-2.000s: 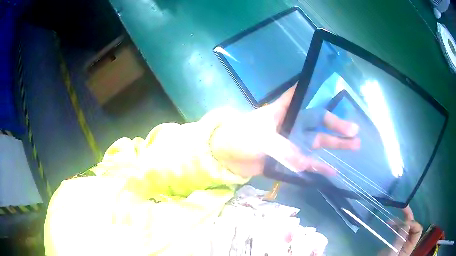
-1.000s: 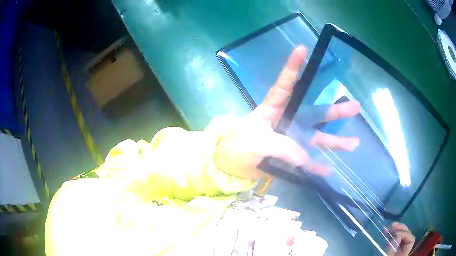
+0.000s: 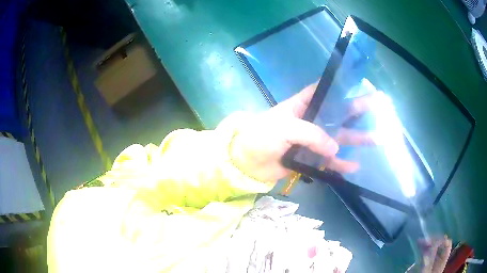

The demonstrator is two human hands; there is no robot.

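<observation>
My left hand (image 3: 288, 138) grips a see-through touch panel (image 3: 443, 101) with a black border by its left edge. The panel is tilted above the bench, and some of my fingers show through it. A bright light streak lies across it. An orange flex cable (image 3: 290, 184) hangs below my left hand. My right hand (image 3: 438, 253) is blurred and cut off at the lower right, just below the panel's near corner. A faint clear blur, perhaps film, shows between them; its hold cannot be made out. A dark-edged screen (image 3: 288, 56) lies behind, and another lies partly under the panel.
The green bench (image 3: 187, 58) runs away from me. A red tape dispenser (image 3: 460, 258) is beside my right hand. A white roll (image 3: 480, 50) is at the far right edge. A brown box (image 3: 125, 74) is left of the bench, near yellow-black floor markings. Floral white cloth (image 3: 283, 240) is below.
The thin white streaks running from the panel to my right hand are gone. My left index finger, stretched out one second ago, is back behind the panel edge. The panel has tilted slightly.
</observation>
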